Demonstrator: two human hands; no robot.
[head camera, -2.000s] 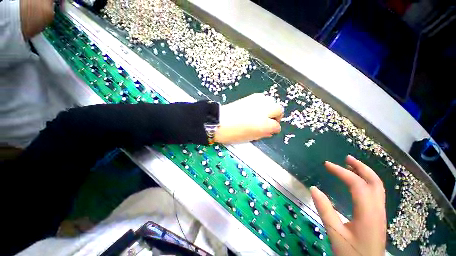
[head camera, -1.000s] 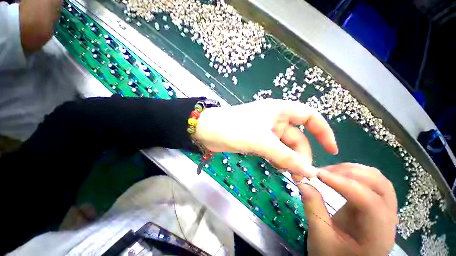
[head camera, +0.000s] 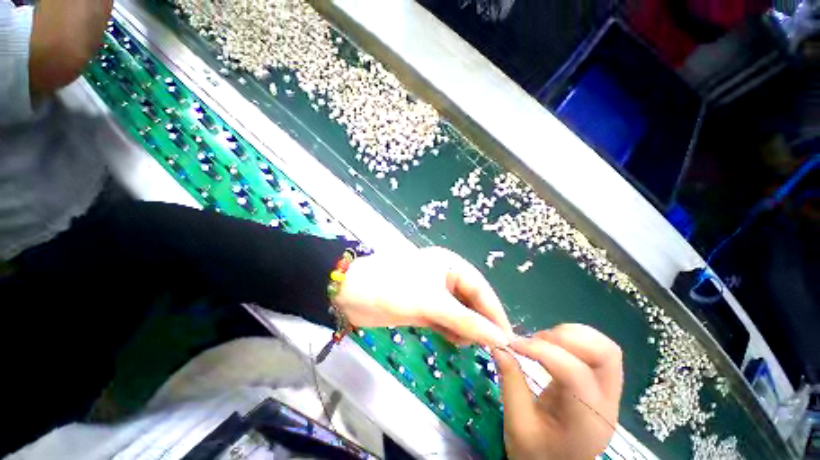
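Note:
My left hand (head camera: pixel 414 289), in a black sleeve with a bead bracelet, reaches in from the left over the boards. My right hand (head camera: pixel 571 393) comes from the bottom edge. The thumb and finger tips of both hands meet above the rail; a tiny pale bit, apparently a small white component (head camera: pixel 510 341), shows between them, too small to make out clearly. Loose small white components (head camera: pixel 387 121) lie heaped on the dark green parts tray (head camera: pixel 575 304). The green circuit board (head camera: pixel 442 370), with rows of small parts, lies below my hands, partly hidden by them.
The metal conveyor rail (head camera: pixel 297 193) runs diagonally beside the boards. A wide pale metal rim (head camera: pixel 503 99) bounds the tray. Another person's arm (head camera: pixel 67 45) is at the upper left. A blue bin (head camera: pixel 602 112) stands beyond the rim.
My left hand has left the white heap and come to my right hand, which was open and apart. Since a second ago the joined hands have shifted slightly down-left in the picture, and my left fingers have closed more.

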